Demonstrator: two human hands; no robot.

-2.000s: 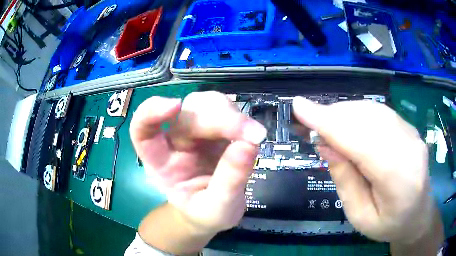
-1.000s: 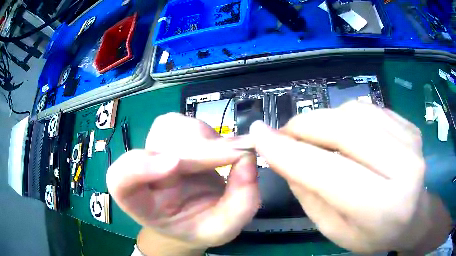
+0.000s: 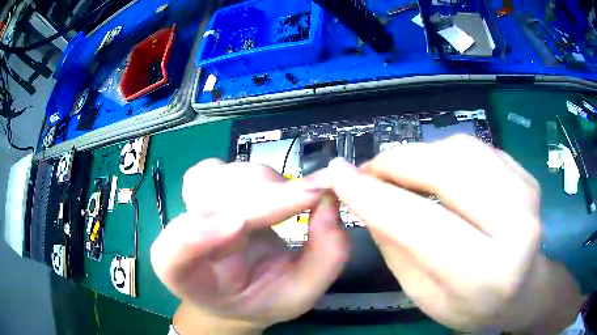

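My left hand [image 3: 255,242] and my right hand [image 3: 452,229] are bare and meet fingertip to fingertip above an opened laptop [image 3: 366,299]. The thumb and fingertips of both hands are pinched together. Anything between them is too small, blurred and covered to make out. Behind the fingers show the dark motherboard [image 3: 394,131], a thin black cable and a yellow strip [image 3: 300,219]. The black battery [image 3: 360,268] lies below, partly hidden by both hands.
Cooling fans [image 3: 133,156] and a board lie at left on the green mat [image 3: 177,144], with a slim black tool [image 3: 159,190]. Behind are a red tray [image 3: 149,64], a blue bin [image 3: 255,39] and a dark box [image 3: 458,29]. Small items lie at the right edge.
My hands were apart two seconds ago and have come together at the fingertips. Since one second ago they have stayed together, with the view shifted slightly.
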